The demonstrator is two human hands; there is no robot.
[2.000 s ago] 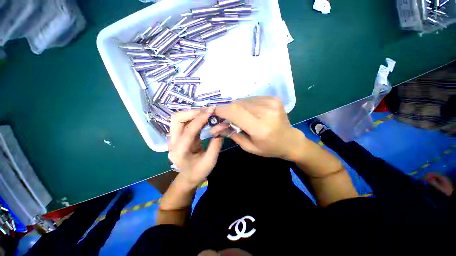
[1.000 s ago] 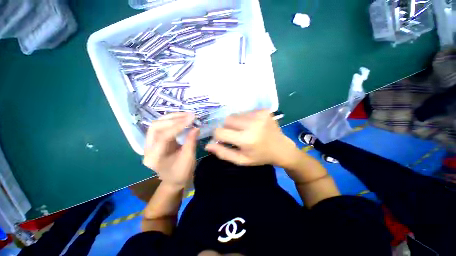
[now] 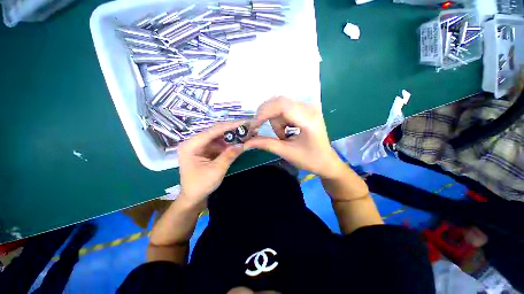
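Note:
Two metal cylinders (image 3: 235, 134) show end-on as black rings with pale centres, side by side between my fingertips. My left hand (image 3: 202, 163) holds them between thumb and fingers. The thumb and fingertips of my right hand (image 3: 301, 135) meet at their right side. A small silver piece (image 3: 292, 132) shows in the curl of my right hand; its full shape is hidden. The white tray (image 3: 118, 86) lies beyond my hands, with many silver cylinders (image 3: 184, 31) piled in its left and far parts.
A green bench (image 3: 51, 132) surrounds the tray. A white scrap (image 3: 351, 31) lies to the right. Clear boxes (image 3: 451, 40) of thin parts stand at the far right. A crumpled clear bag (image 3: 382, 138) hangs at the bench edge. A person in a plaid sleeve (image 3: 459, 138) is at the right.
The view has shifted. My hands have come together again after being apart, and two cylinder ends now show where one showed first. The lone cylinder at the tray's right side no longer shows.

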